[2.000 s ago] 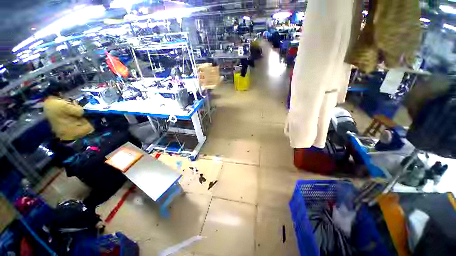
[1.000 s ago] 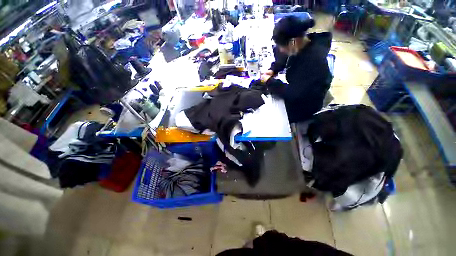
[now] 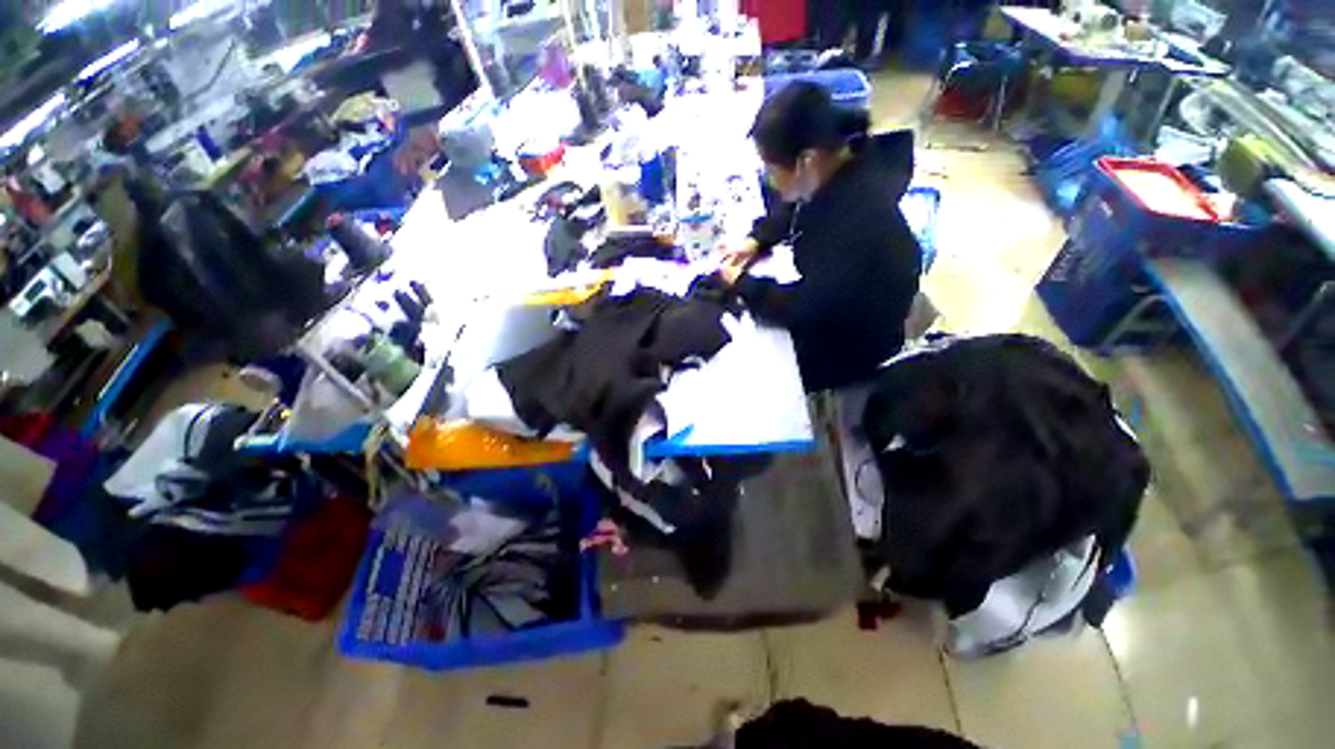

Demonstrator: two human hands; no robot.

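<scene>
Neither of my hands can be made out; a dark shape, perhaps my own clothing, shows at the bottom edge. In front of me, a dark garment piece (image 3: 608, 366) with white parts lies on the white sewing table (image 3: 747, 395) and hangs over its blue front edge. A person in black (image 3: 849, 271) sits at the table's far side with hands on the work near a machine. A large black-and-white bundle heap (image 3: 1003, 468) stands beside that person.
A blue plastic crate (image 3: 483, 651) with grey-striped pieces stands on the floor before the table. Left of it are a red bundle (image 3: 315, 556) and pale hanging cloth (image 3: 44, 615). At right are a red-rimmed tray (image 3: 1164, 190) and a long bench (image 3: 1244, 373).
The view has swung from the aisle to the sewing table, then shifted slightly. The table and crate now sit a little lower and further left. The seated person remains bent over the work.
</scene>
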